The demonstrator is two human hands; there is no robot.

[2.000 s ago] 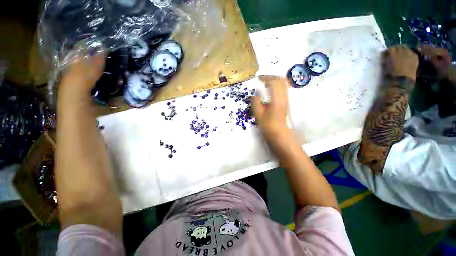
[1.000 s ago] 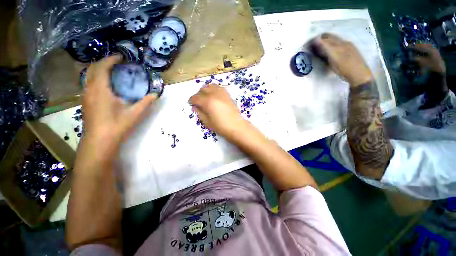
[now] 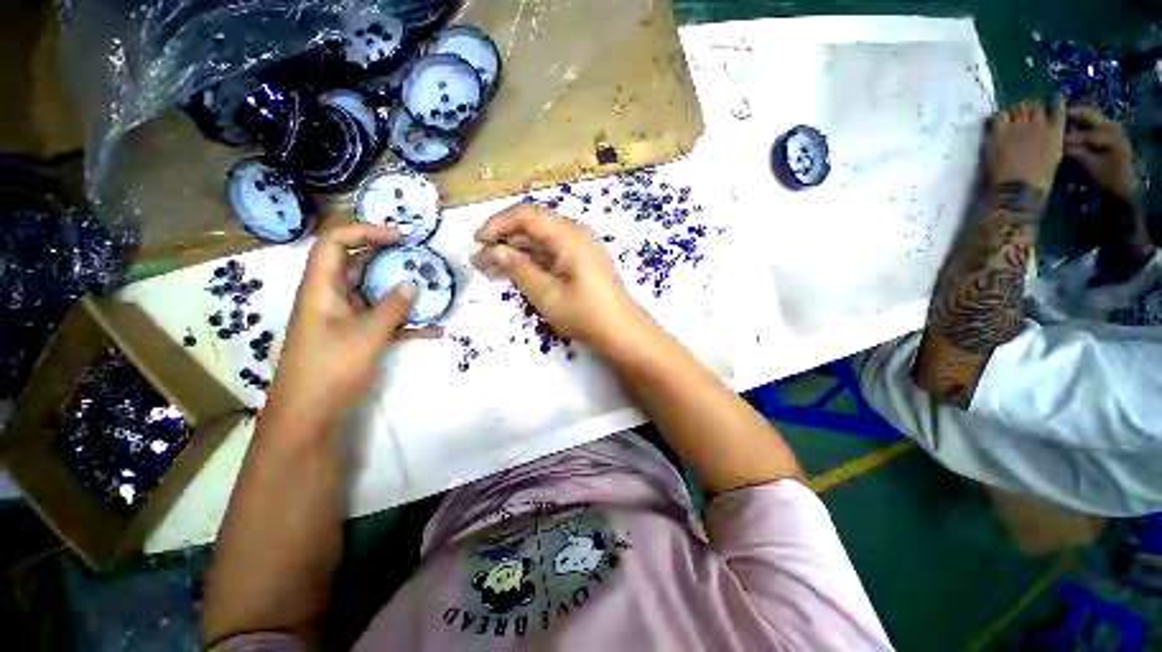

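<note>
My left hand (image 3: 351,296) holds a wheel body (image 3: 410,283), a pale blue-white disc with a dark rim and dark holes, face up over the white sheet (image 3: 599,380). My right hand (image 3: 551,270) is just right of the disc, thumb and fingertips pinched together on a small dark part (image 3: 486,247), not touching the disc. Another wheel body (image 3: 398,205) lies just above the held one. Small shiny purple-blue parts (image 3: 665,255) are scattered right of my right hand, with more below it. Darker small parts (image 3: 236,299) lie at the left of the sheet.
More discs (image 3: 442,92) lie on the yellow-brown board (image 3: 561,108), partly under a clear plastic bag (image 3: 153,77). An open carton of shiny parts (image 3: 121,427) stands at left. One disc (image 3: 800,157) sits on the sheet's right. A neighbour's tattooed arm (image 3: 981,274) is at right.
My left hand has brought a disc from the board's edge to over the sheet. My right hand has risen from the loose parts and pinches one. The neighbour's hand has withdrawn right from the lone disc.
</note>
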